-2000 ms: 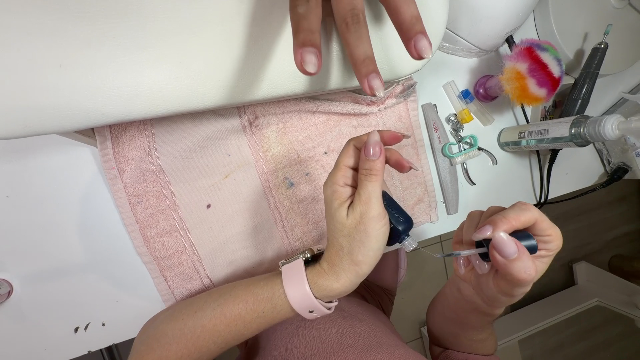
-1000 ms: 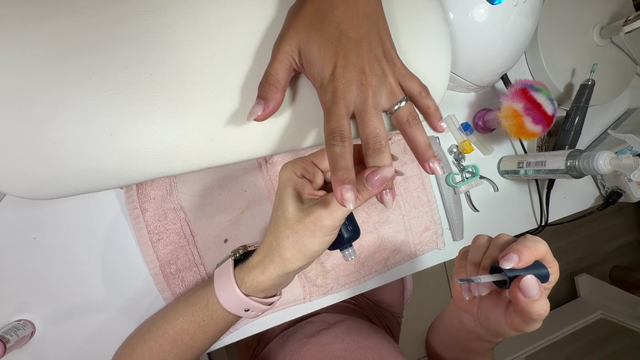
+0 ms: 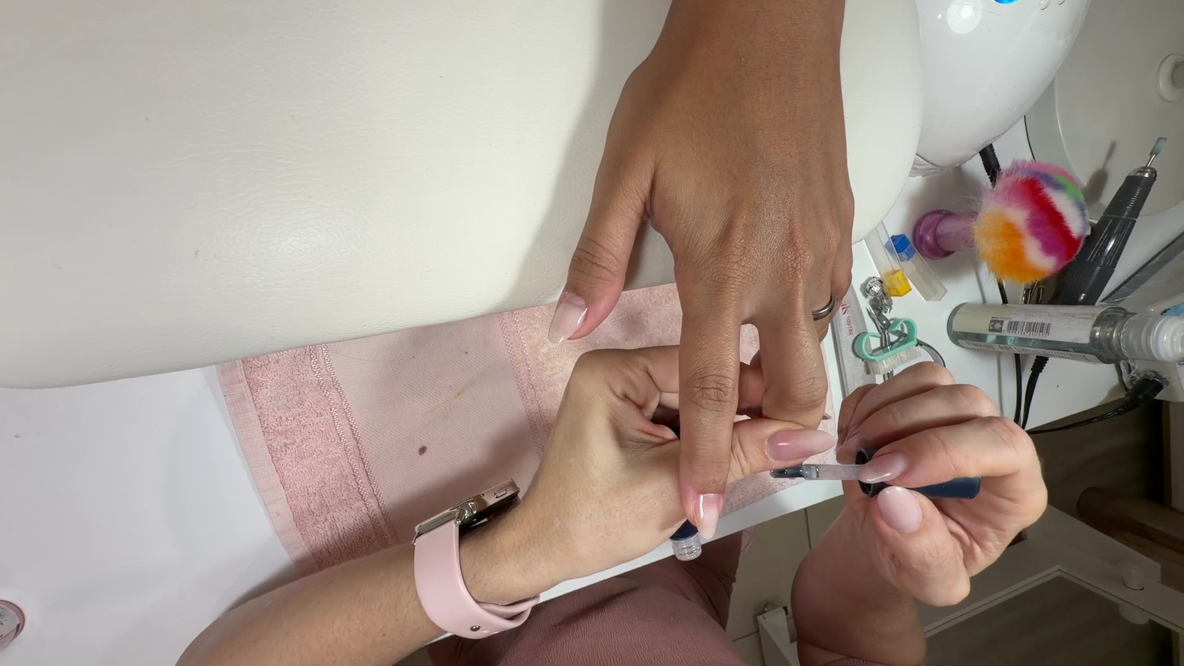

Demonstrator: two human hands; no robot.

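Observation:
My left hand [image 3: 620, 462], with a pink-strapped smartwatch [image 3: 472, 555] at the wrist, is closed around the fingers of another person's hand [image 3: 749, 222]. That hand reaches down palm-down, a ring on one finger. A dark blue nail polish bottle [image 3: 686, 544] is tucked under my left palm, its clear threaded neck showing; my grip on it is mostly hidden. My right hand [image 3: 943, 472] pinches the dark cap of a nail polish brush [image 3: 832, 472]. The brush points left, its tip just below my left thumbnail and to the right of the person's extended fingertip.
A pink towel [image 3: 425, 416] lies under the hands, beside a white padded armrest [image 3: 277, 185]. At right are a white nail lamp [image 3: 990, 74], a fluffy multicoloured brush [image 3: 1031, 222], a clear bottle [image 3: 1045, 331], an electric nail file [image 3: 1115, 227] and a green-handled nail brush [image 3: 885, 344].
The other person's hand has come down from the armrest onto my left hand, which now holds its fingers. My right hand has moved the polish brush left, close to those fingers.

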